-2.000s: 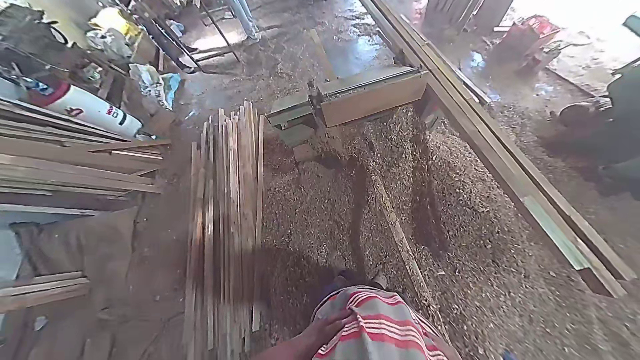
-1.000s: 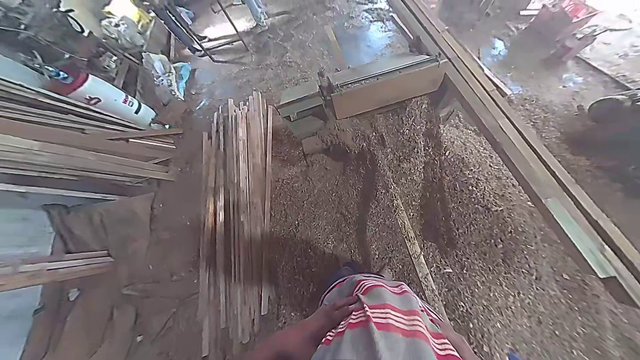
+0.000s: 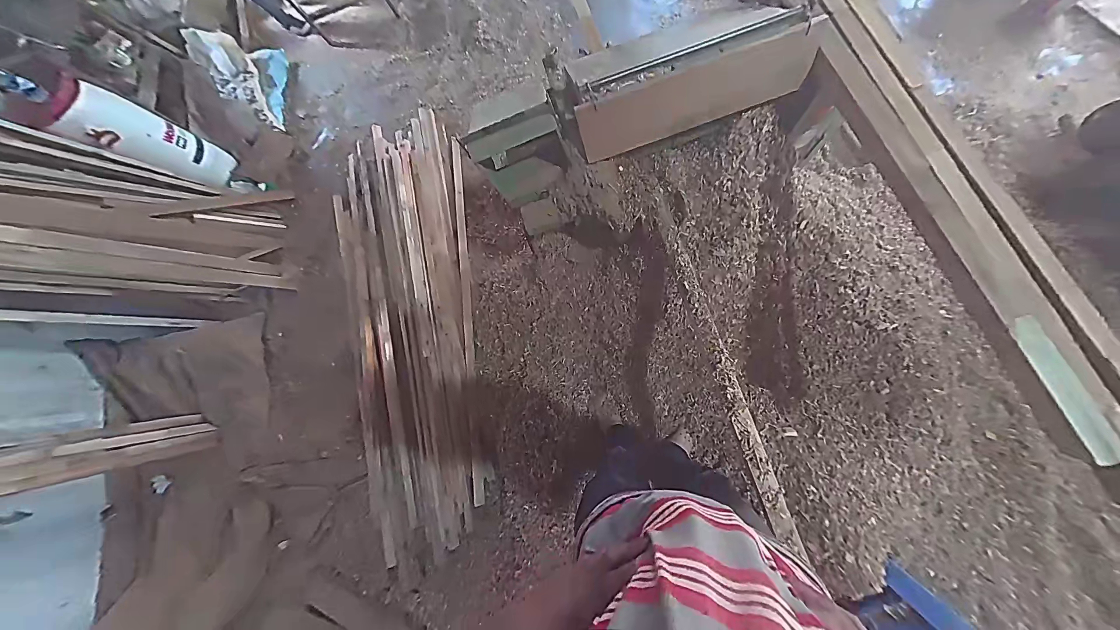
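Note:
My left hand (image 3: 612,564) rests against the front of the red and grey striped shirt (image 3: 700,560) at the bottom centre, its fingers lying on the cloth; whether they pinch it is unclear. Of my right hand nothing can be made out. Left of my feet lies a bundle of long thin wooden strips (image 3: 411,306) on the floor. Ahead stands a green woodworking machine (image 3: 525,131) with a long wooden board (image 3: 700,87) fixed along its side. Wood shavings (image 3: 560,324) cover the floor around my feet.
A long beam frame (image 3: 962,210) runs down the right side. One narrow plank (image 3: 735,402) lies in the shavings. Stacked boards (image 3: 140,236) and a white cylinder (image 3: 144,127) are at the left. Part of a blue object (image 3: 919,595) shows at the bottom right.
The blue object has come into view at the bottom right. My left hand stays at the shirt.

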